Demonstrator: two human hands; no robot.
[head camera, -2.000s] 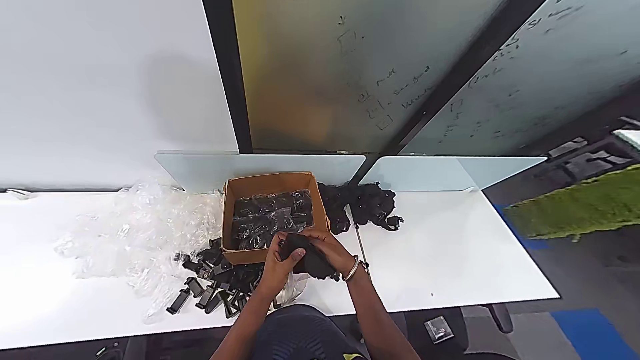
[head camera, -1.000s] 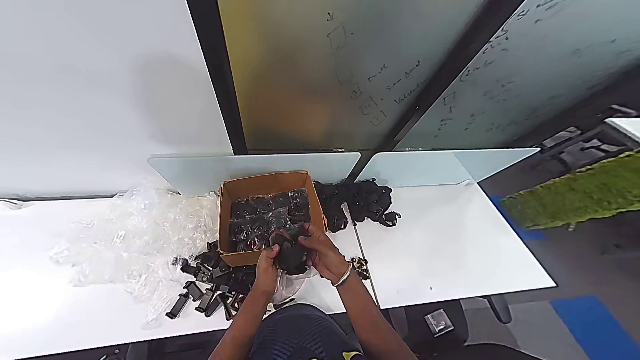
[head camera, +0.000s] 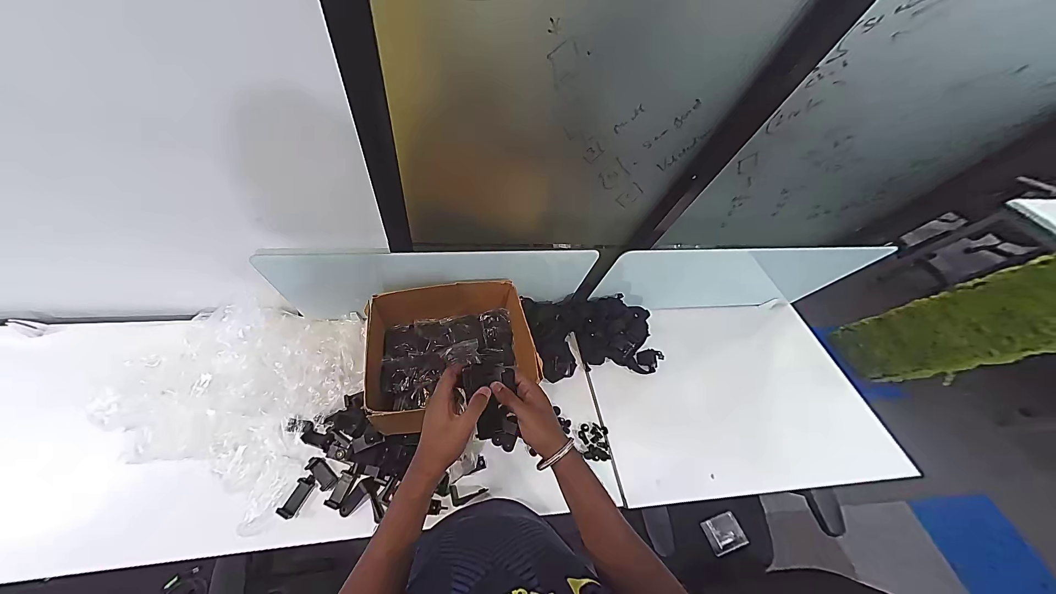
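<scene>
Both my hands are together at the near right corner of an open cardboard box (head camera: 388, 422). My left hand (head camera: 452, 421) and my right hand (head camera: 532, 412) grip a black item (head camera: 487, 381) between them, thumbs on its near side; its exact kind cannot be told. Inside the box lie black items in clear plastic wrap (head camera: 412, 355). Black clamp-like holders (head camera: 297, 497) are heaped on the white table just left of my left forearm. Small black round parts (head camera: 592, 441) lie to the right of my right wrist.
Crumpled clear plastic bags (head camera: 223, 396) cover the table left of the box. A pile of black strap-like items (head camera: 606, 330) is behind and right of it. Low glass dividers (head camera: 429, 268) line the back edge. A seam crosses the white table (head camera: 742, 412) near my right arm.
The black item in my hands is held in a different position, and my hands have moved slightly towards the box. Both hands have kept hold throughout.
</scene>
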